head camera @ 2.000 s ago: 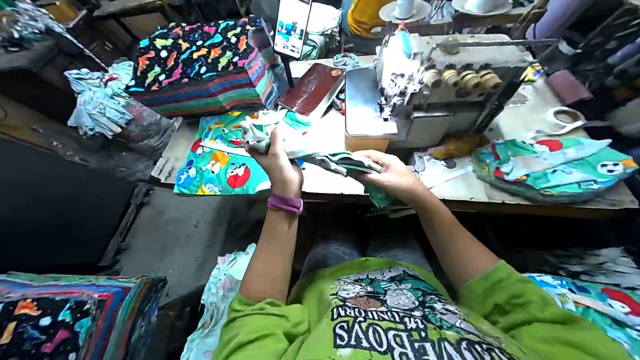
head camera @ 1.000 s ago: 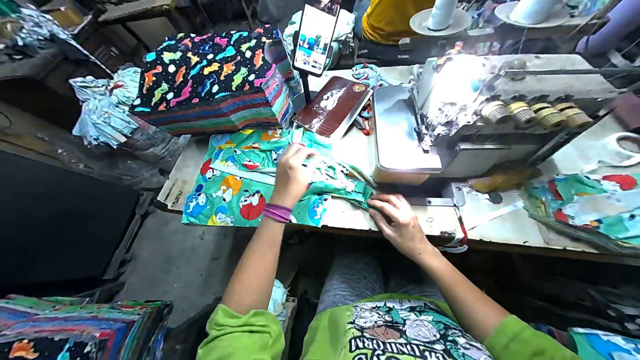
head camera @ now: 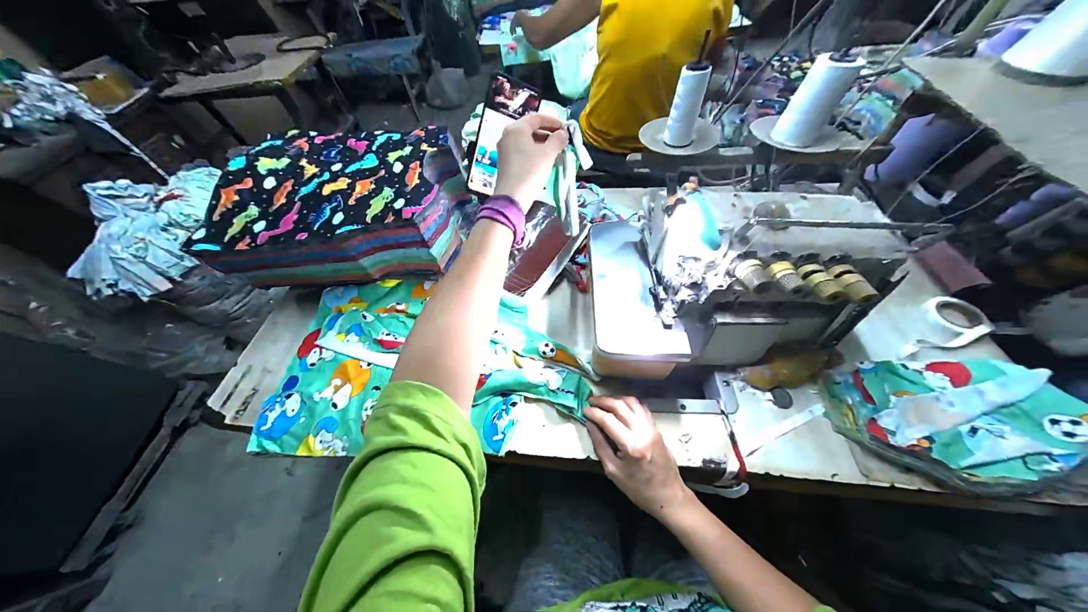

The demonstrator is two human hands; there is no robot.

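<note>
My left hand (head camera: 534, 153), with a purple band at the wrist, is raised beside the phone (head camera: 501, 127) and pinches a pale fabric strip (head camera: 564, 191) that hangs down. My right hand (head camera: 631, 450) rests at the table's front edge, its fingers on the right end of a green printed garment piece (head camera: 544, 378). That piece lies over more green cartoon-print fabric (head camera: 340, 399), partly hidden by my left arm. Right of the fabric stands an overlock sewing machine (head camera: 765, 297) with a metal plate (head camera: 633, 293) at its left.
Behind the fabric are a tall stack of dark printed cloth (head camera: 327, 191) and a brown box-like item (head camera: 540, 251). White thread cones (head camera: 687, 106) stand behind the machine. More green pieces (head camera: 969, 416) and a white tape roll (head camera: 956, 316) lie at right. A person in yellow (head camera: 646, 72) sits beyond.
My left hand has moved from the green fabric up and away to beside the phone, now with a pale strip in its fingers. My right hand stays at the fabric's right end.
</note>
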